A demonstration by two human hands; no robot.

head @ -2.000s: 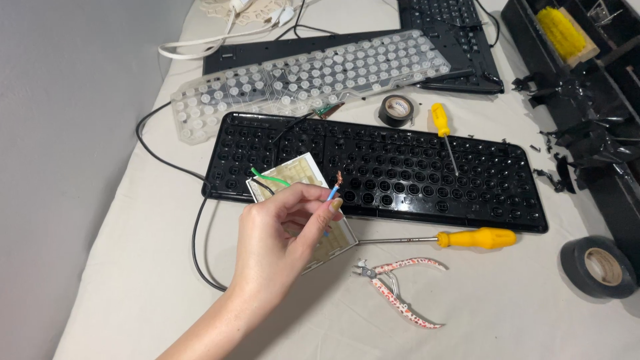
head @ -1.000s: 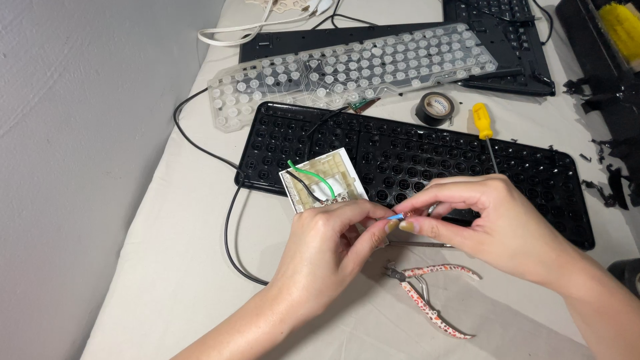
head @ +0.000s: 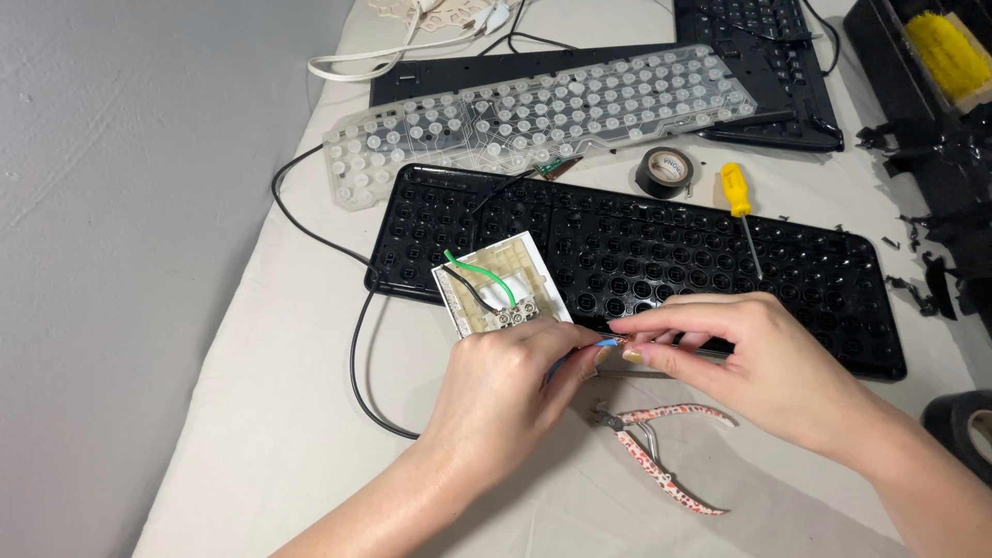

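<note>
Between its thumb and fingers, my left hand (head: 515, 380) pinches a blue insulated wire (head: 603, 343) near its stripped end. The bare copper strands (head: 626, 339) are held between the thumb and fingertips of my right hand (head: 736, 349). Behind my left hand lies a white socket plate (head: 496, 271), seen from its back, partly covered by the hand. A green wire (head: 484, 271) and a black wire (head: 465, 287) rise from its screw terminals (head: 518, 313). Nippers with patterned handles (head: 659, 449) lie spread on the cloth below my hands.
A black keyboard shell (head: 620, 240) lies behind my hands, a yellow-handled screwdriver (head: 735, 190) on it. Beyond are a clear keyboard membrane (head: 542, 116), a roll of black tape (head: 664, 172) and a black keyboard (head: 759, 62). Another tape roll (head: 961, 426) and a black tray (head: 891, 46) stand right.
Two seconds ago only my left hand was in view, holding the blue wire upright. My right hand has come in from the right and meets the wire's copper end.
</note>
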